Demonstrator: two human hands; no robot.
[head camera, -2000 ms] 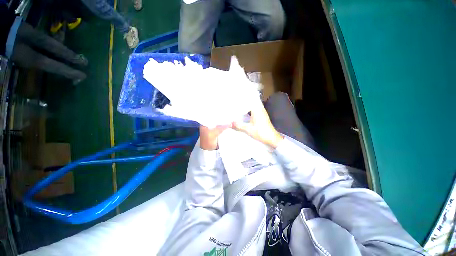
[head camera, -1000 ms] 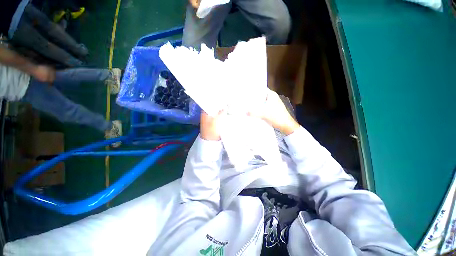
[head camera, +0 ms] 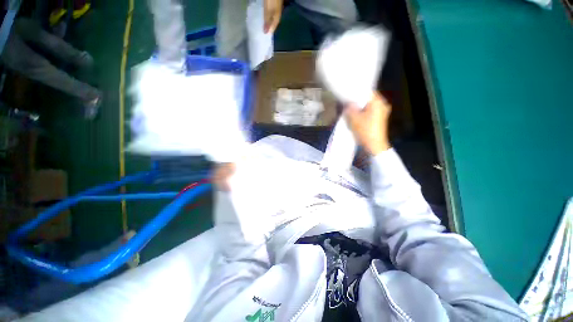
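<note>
My left hand (head camera: 223, 176) is blurred and closed on the lower end of a wide sheaf of white foam sheet (head camera: 188, 113), which spreads over the blue plastic crate (head camera: 247, 94). My right hand (head camera: 371, 122) holds a smaller bunch of white foam sheet (head camera: 352, 61), raised and fanned at the top, with a strip hanging below the hand. The two bunches are apart. The open cardboard carton (head camera: 286, 69) stands between them, with several white wrapped parts (head camera: 298, 107) inside. The foam hides most of the crate and its contents.
A blue trolley handle (head camera: 113, 264) is at the lower left. A green workbench (head camera: 502, 126) runs along the right. A coworker's hand (head camera: 271, 16) holds a white sheet (head camera: 259, 41) beyond the carton. Other people's legs (head camera: 50, 60) are at the upper left.
The foam held between both hands is now in two bunches. My left hand has moved left and down, my right hand right and up. The carton's wrapped parts now show, and the crate's black parts are covered.
</note>
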